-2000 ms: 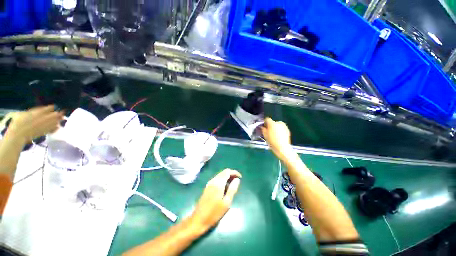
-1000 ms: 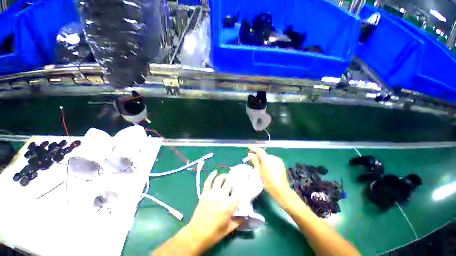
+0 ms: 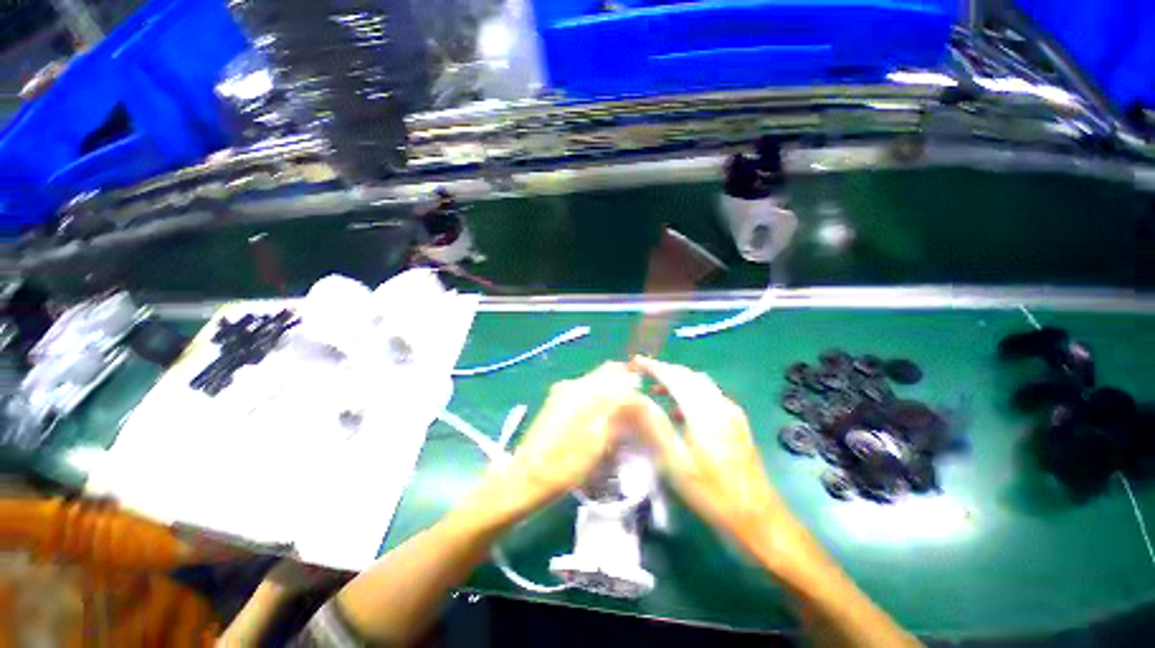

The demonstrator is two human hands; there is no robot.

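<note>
A white housing point(image 3: 605, 538) is low in the middle, foot towards me at the bench's front edge. Its upper end is between my hands and partly hidden. My left hand point(image 3: 570, 430) is closed around that upper end. My right hand point(image 3: 709, 443) is beside it, its fingertips meeting the left ones. Small red bits, seemingly red wire point(image 3: 660, 398), show at the right fingertips, and a blurred red streak rises above them. The exact grip is blurred.
White sheet point(image 3: 253, 462) at left bears white housings and small black parts point(image 3: 247, 344). Black rings point(image 3: 861, 430) and black brackets point(image 3: 1077, 405) lie at right. Two units, one clearer point(image 3: 757, 215), are on the belt. Blue bins point(image 3: 747, 44) stand behind; a person's orange sleeve point(image 3: 89, 570) is lower left.
The right hand left the unit on the belt and came to the middle. Both hands are now together over the housing, whose foot points towards me. The view has shifted too.
</note>
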